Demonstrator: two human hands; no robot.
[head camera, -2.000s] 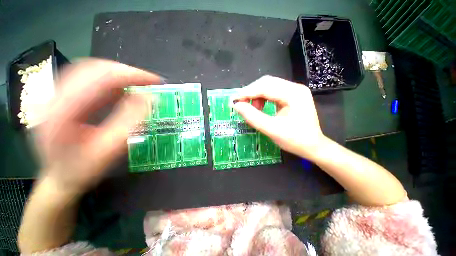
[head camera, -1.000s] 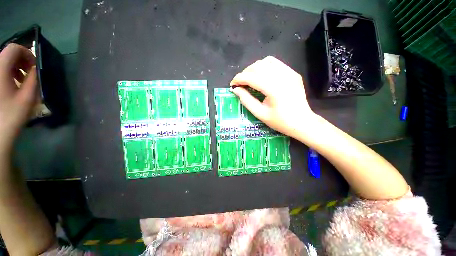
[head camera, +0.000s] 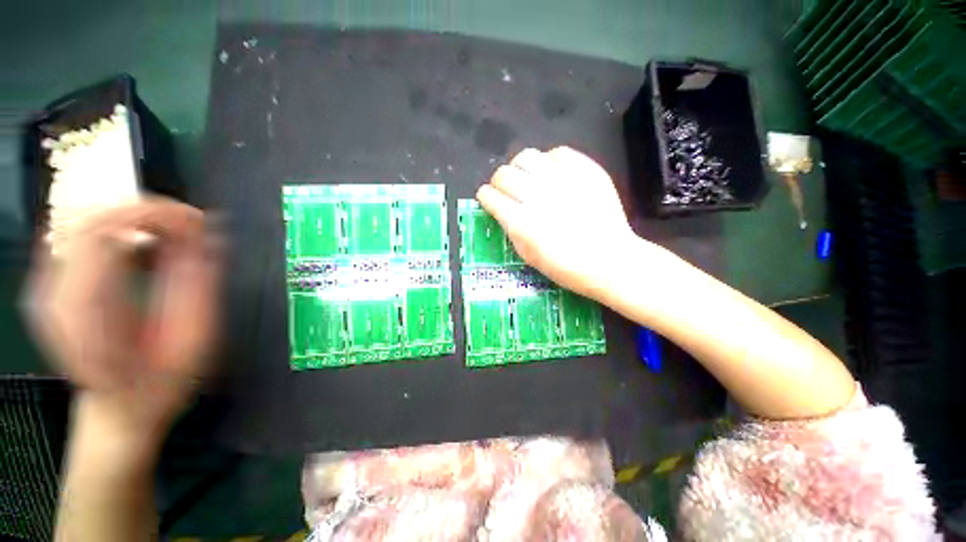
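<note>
Two green PCB panels lie side by side on the black mat: the left panel (head camera: 371, 323) is uncovered, and the right panel (head camera: 489, 328) is partly covered by my right hand (head camera: 556, 212). My right hand is over its top edge, fingers curled down; what the fingertips hold is hidden. My left hand (head camera: 122, 296) is blurred, in front of the spacer bin (head camera: 154, 132) of cream-white pieces, with the fingers curled. Whether it holds a piece is too blurred to tell.
The component bin (head camera: 758, 138) with dark glinting parts is at the back right. A blue marker pen (head camera: 649, 348) lies right of the panels. A pale label (head camera: 789, 151), a thin brownish item and a loose blue cap (head camera: 824, 245) are further right. A green PCB rack stack (head camera: 879, 64) is top right.
My left hand has come out of the spacer bin and moved right and nearer to me. My right hand has turned more palm-down at the right panel's top edge. The camera view has shifted.
</note>
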